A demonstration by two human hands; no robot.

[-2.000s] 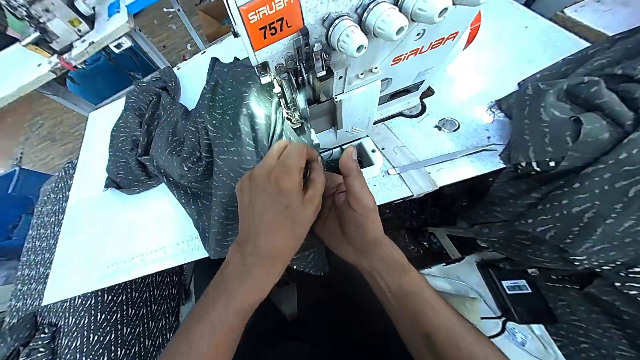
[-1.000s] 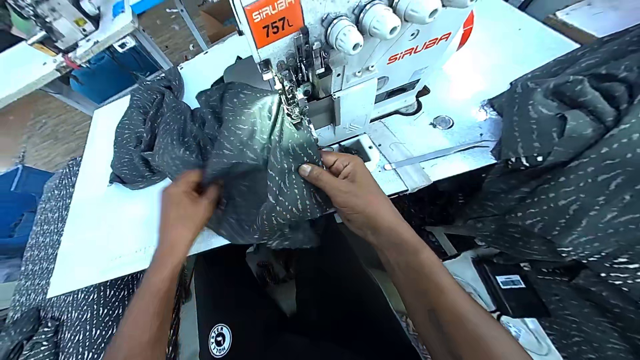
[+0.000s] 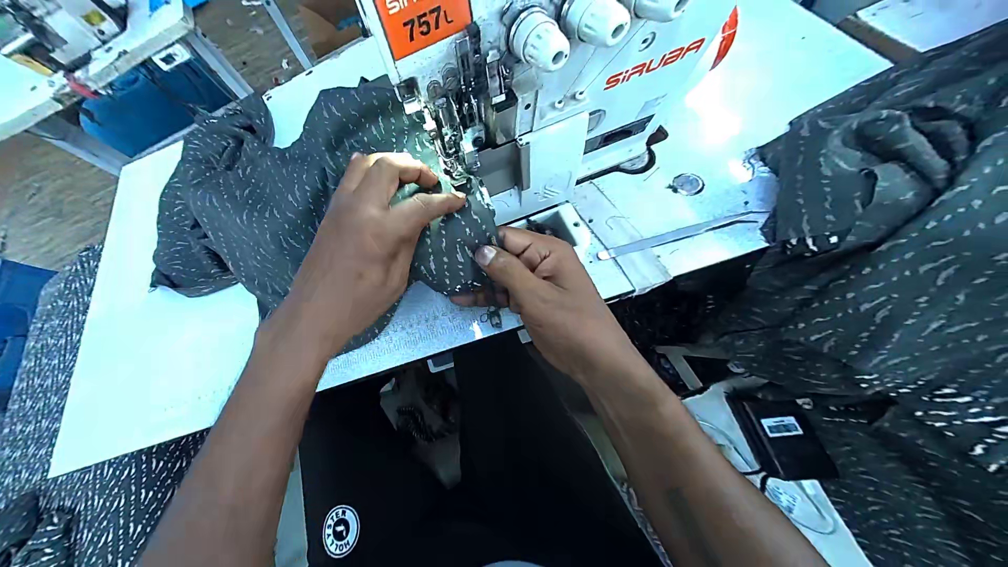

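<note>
A Siruba overlock sewing machine (image 3: 551, 102) stands at the top centre, its presser foot (image 3: 457, 161) down at the edge of a dark grey fabric piece (image 3: 236, 189) with white dashes. The cloth spreads left over the white table. My left hand (image 3: 378, 228) lies on the fabric just in front of the presser foot, thumb and forefinger pinching it. My right hand (image 3: 543, 291) grips the near right edge of the same fabric, thumb on top and fingers beneath. The needle tips are hidden among the metal parts.
A large heap of the same patterned fabric (image 3: 890, 236) lies at the right. Metal tweezers (image 3: 677, 236) rest on the white table (image 3: 157, 346) right of my hands. More patterned cloth (image 3: 118, 488) hangs at the lower left. Another machine (image 3: 71, 31) stands at the upper left.
My left hand has moved from the fabric at the left up to the presser foot. My right hand still holds the fabric's edge, somewhat nearer me than one second ago.
</note>
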